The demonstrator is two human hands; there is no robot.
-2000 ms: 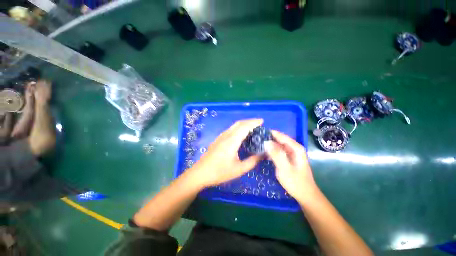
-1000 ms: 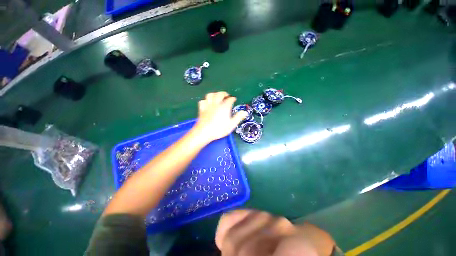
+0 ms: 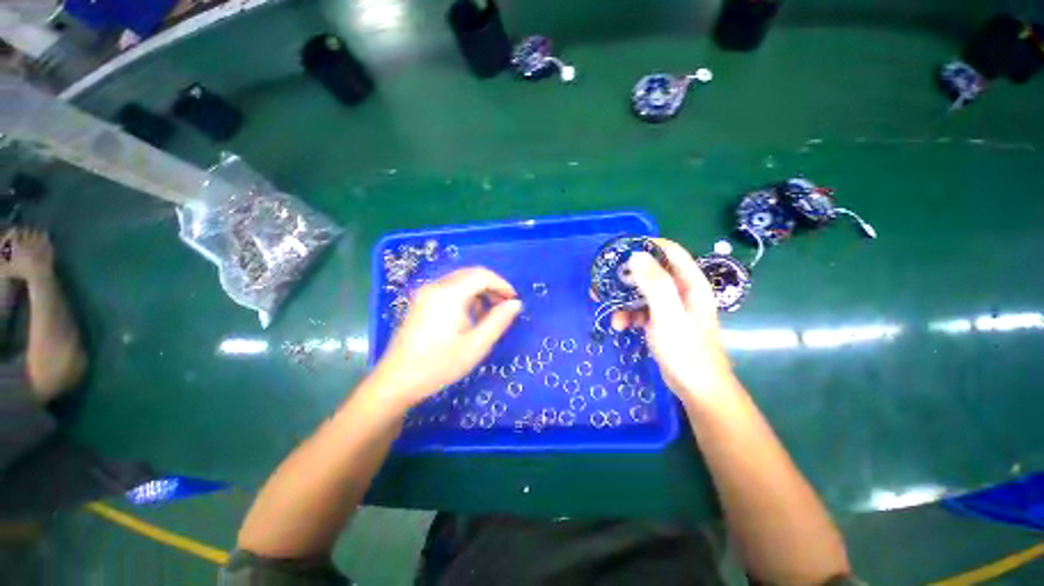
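Observation:
A blue parts tray (image 3: 521,444) lies in front of me, with metal rings (image 3: 552,380) scattered over its bottom and clustered at its upper left. My right hand (image 3: 675,309) holds a round motor unit (image 3: 624,272) over the tray's right side, thumb on its face. My left hand (image 3: 452,332) is over the tray's left part, with thumb and fingertips close together; whether a ring is between them is too small to tell. Another motor unit (image 3: 726,283) lies just right of my right hand, partly hidden by it.
Two motor units (image 3: 764,216) lie together beyond the tray's right side. A motor unit (image 3: 658,97) and black cylinders (image 3: 337,69) stand or lie along the far side. A clear bag of rings (image 3: 258,238) lies left, near a pale bar and loose rings (image 3: 307,350). Another person's arm (image 3: 52,332) is at far left.
My left hand has moved back from the motor units beyond the tray to over the tray. My right hand has moved from the near edge to the tray's right side and now holds a motor unit.

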